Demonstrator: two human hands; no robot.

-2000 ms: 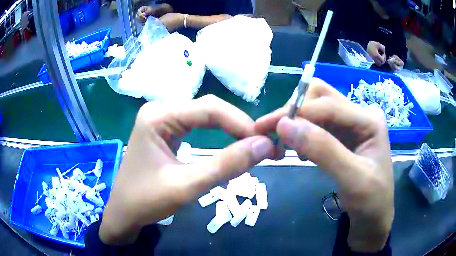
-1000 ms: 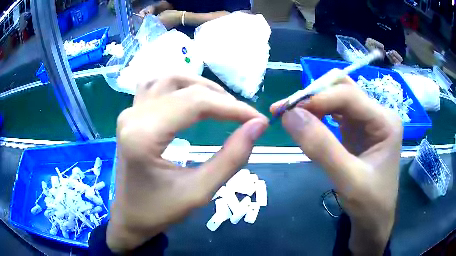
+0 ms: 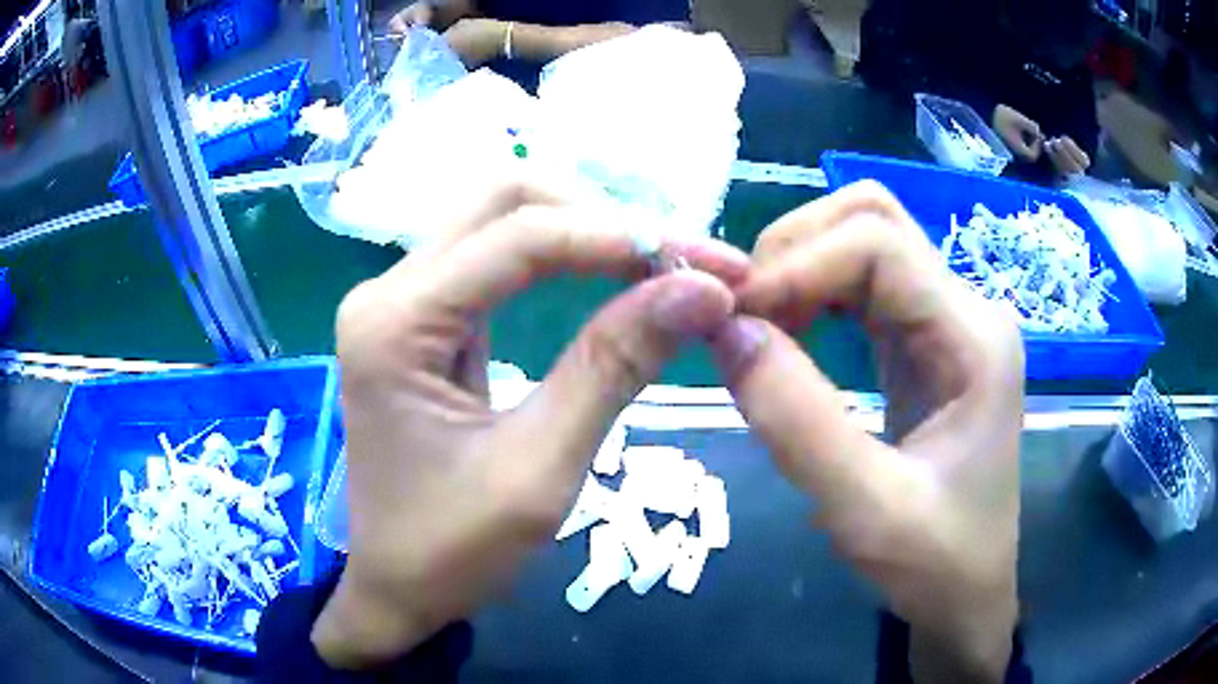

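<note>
My left hand [image 3: 468, 441] pinches a small part with a silvery and pale bit [image 3: 672, 259], likely the wired stem part, mostly hidden by the fingers. My right hand [image 3: 908, 428] has its thumb and finger closed against the left fingertips; whether it grips the part is hidden. Both hands are raised above the bench. A pile of loose white housings [image 3: 643, 559] lies on the dark bench below and between them.
A blue bin [image 3: 80, 461] of joined pieces stands at left, a second blue bin [image 3: 1129, 350] at right. A clear box [image 3: 1157, 461] stands at the right edge. Bulging clear bags [image 3: 655, 114] lie across the green belt. A metal upright [image 3: 187, 214] rises at left. People sit opposite.
The long white stem that stuck up from my right hand no longer shows. My fingertips have come together, and a small silvery bit shows at my left fingertips. The eyeglasses are no longer visible.
</note>
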